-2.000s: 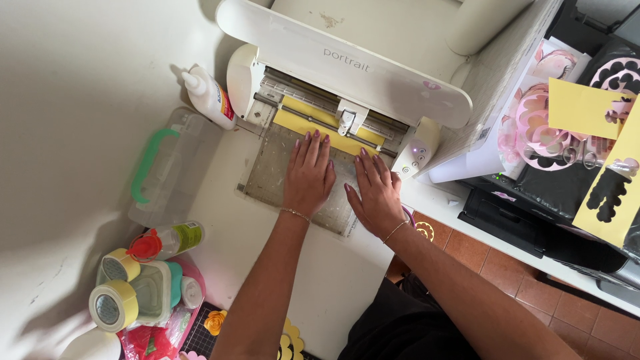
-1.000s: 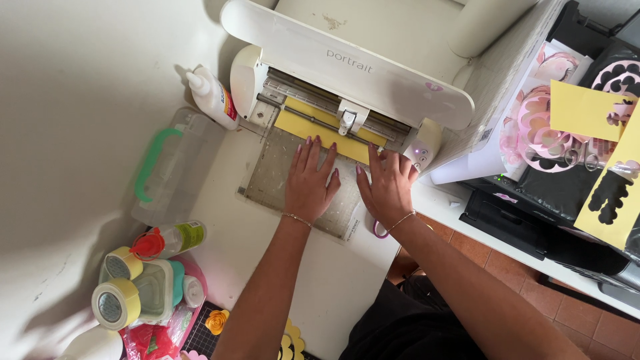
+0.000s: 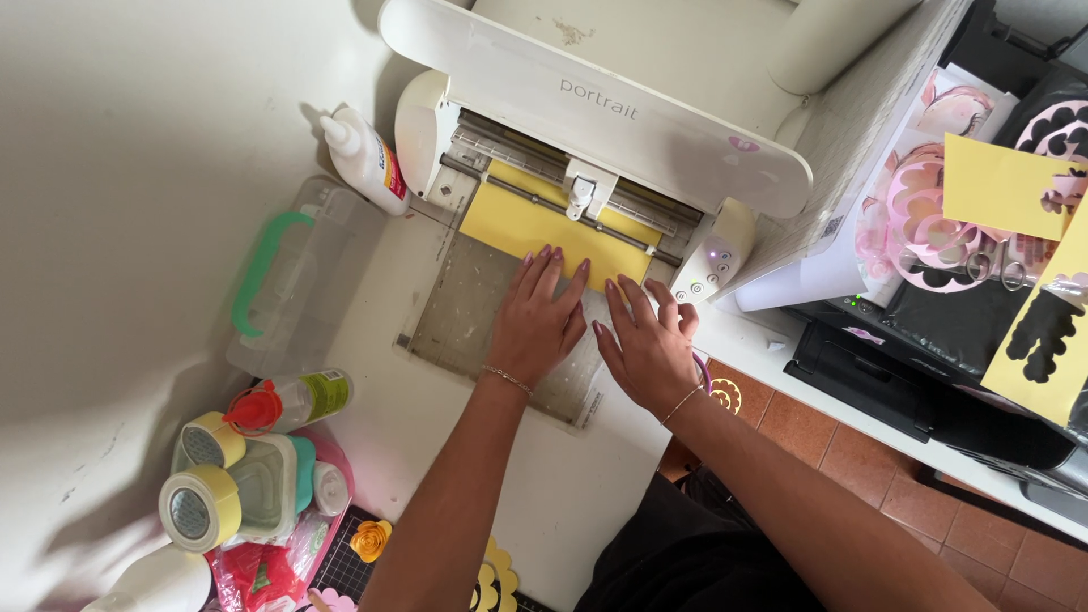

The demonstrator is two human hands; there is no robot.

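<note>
A white electronic craft cutting machine lies across the upper middle, its lid raised. Yellow paper on a worn, translucent cutting mat runs under its grey roller bar and white carriage. Spread flat, my left hand rests its fingertips at the paper's near edge, the palm over the mat. To its right, my right hand has its fingertips at the paper's right corner and the mat's edge, the little finger near the machine's button panel. Neither hand grips anything.
A glue bottle and a clear case with green handle are left of the machine. Tape rolls, a red-capped bottle and an orange paper flower lie nearer. Right, a black printer bears cut yellow sheets.
More yellow paper shows on the near side of the roller bar than two seconds ago. The right hand's fingers have shifted toward the paper's right corner.
</note>
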